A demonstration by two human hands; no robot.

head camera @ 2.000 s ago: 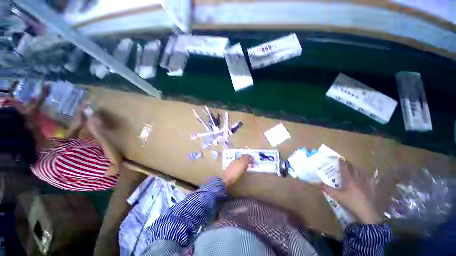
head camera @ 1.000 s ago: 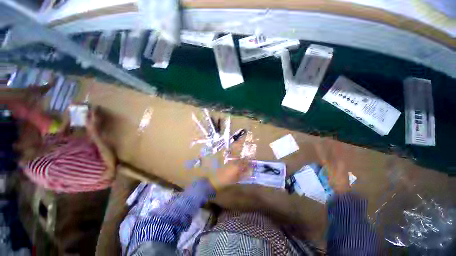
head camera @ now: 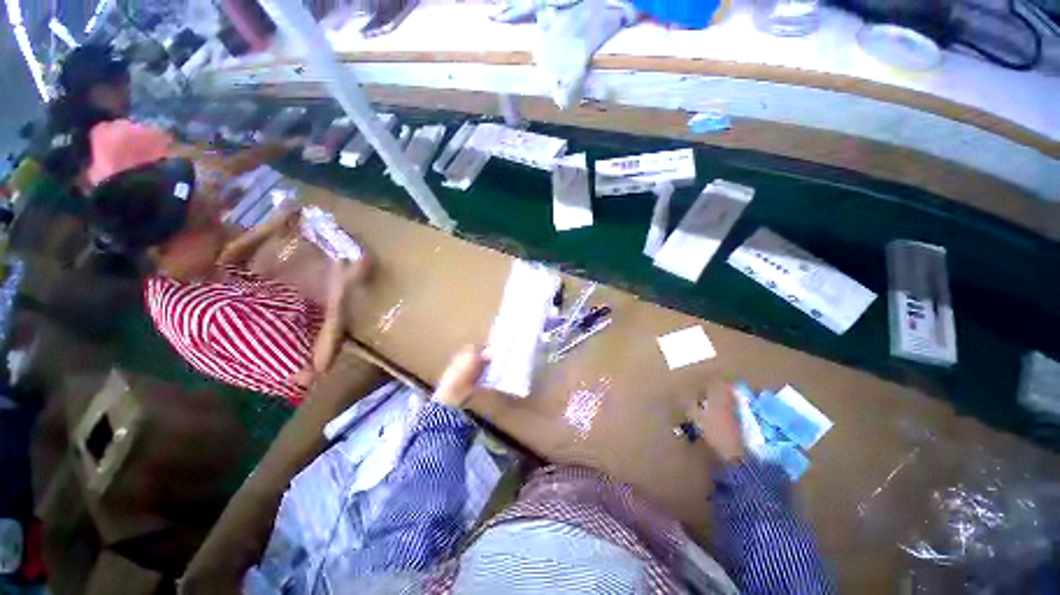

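My left hand (head camera: 462,375) grips the near left edge of a long white tray or box (head camera: 520,325), tilted above the cardboard. It partly covers a pile of thin clear and dark accessory packs (head camera: 578,323). My right hand (head camera: 721,424) is low over the cardboard beside blue-and-white papers (head camera: 790,427); its fingers are blurred, and whether it holds anything cannot be told. A small black part (head camera: 688,431) lies at its fingertips. A small white card (head camera: 687,348) lies flat above the right hand. A reddish-white dotted patch (head camera: 585,406) is on the cardboard between my hands.
White retail boxes (head camera: 802,280) lie on the green belt (head camera: 819,339) beyond the cardboard ledge. Crumpled clear bags (head camera: 988,523) are at right. An open carton of trays (head camera: 337,488) is at my left. A person in red-and-white stripes (head camera: 233,331) works further left. A slanted metal post (head camera: 360,116) stands by the belt.
The long white piece is now in my left hand, over the accessory pile. The strip with the dark item no longer shows before me. The view has shifted, showing more of the shelf and the neighbour.
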